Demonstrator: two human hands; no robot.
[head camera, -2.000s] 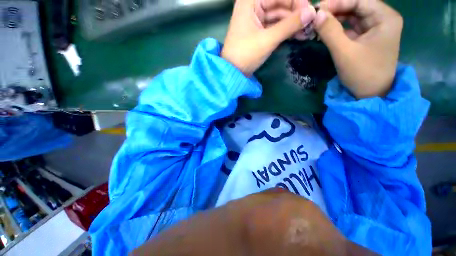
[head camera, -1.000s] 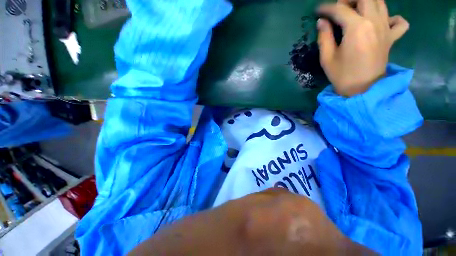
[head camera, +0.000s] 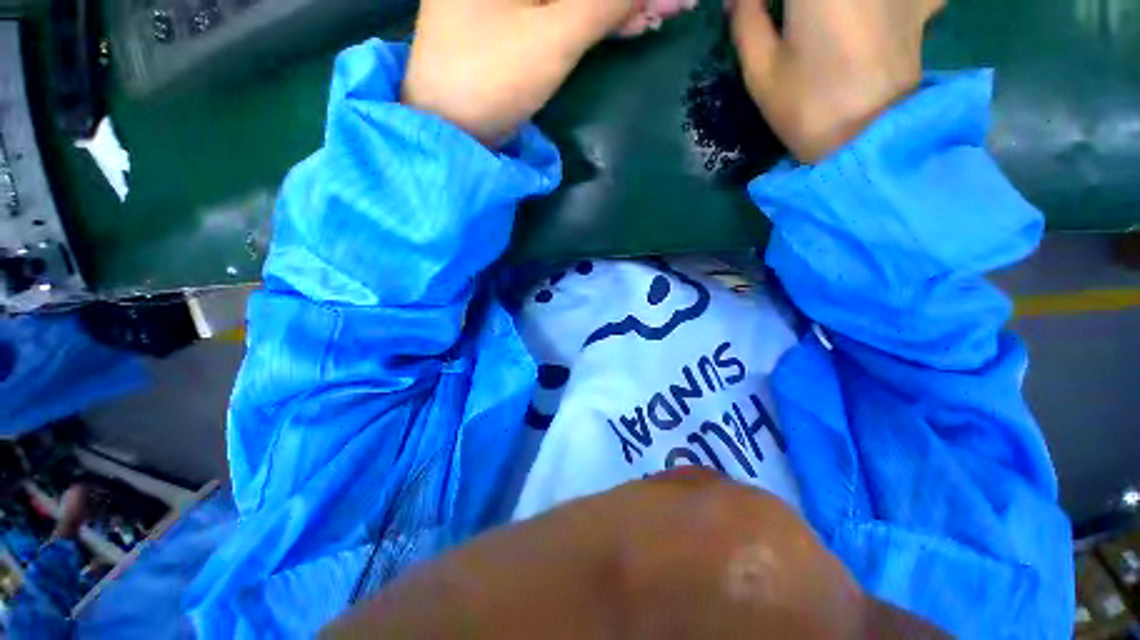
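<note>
A loose heap of tiny black parts (head camera: 723, 115) lies on the green mat (head camera: 650, 188), just left of my right hand. My left hand (head camera: 506, 56) is at the top edge, its fingertips partly cut off by the frame. Whether it holds a small component cannot be told. My right hand (head camera: 838, 69) is at the top edge beside the heap, its fingers also partly cut off. What its fingertips touch does not show. The two hands are apart.
A clear tray (head camera: 225, 31) lies at the upper left. A torn white paper scrap (head camera: 108, 159) is on the mat near a dark strip. A grey metal fixture (head camera: 28, 188) stands at the left edge. Another person's hand (head camera: 69, 510) and blue sleeve show at the lower left.
My left hand was out of the picture one second ago and is back near the top centre. My right hand has moved up and slightly left. The view has shifted a little.
</note>
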